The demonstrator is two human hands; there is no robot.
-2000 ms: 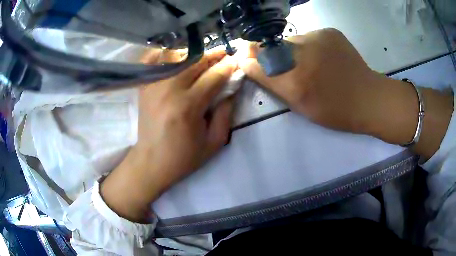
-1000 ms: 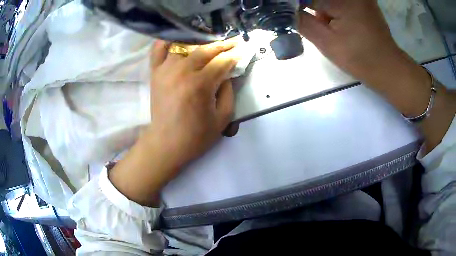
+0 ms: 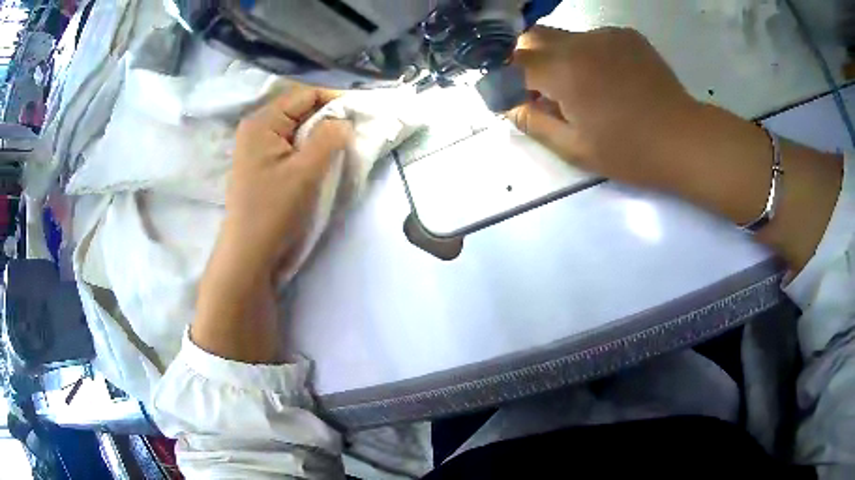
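Note:
The white to cream garment piece lies crumpled left of the needle and spills over the left side. My left hand pinches a fold of it between thumb and fingers, left of the machine bed. My right hand is at the right of the needle area, its fingertips partly hidden behind the dark-grey knob. Whether it holds anything cannot be seen. The sewing machine head is at the top, with a bright lamp lighting the needle area. The needle itself is not clear.
A grey stitched edge band curves along the table front. A dark notch shows at the bed plate's corner. A dark-grey box-like device stands at the far left. A thin cable runs at the upper right.
My left hand has moved left, away from the needle, with cloth gathered in its fingers, uncovering the bed's corner. My right hand has come back down and left beside the knob.

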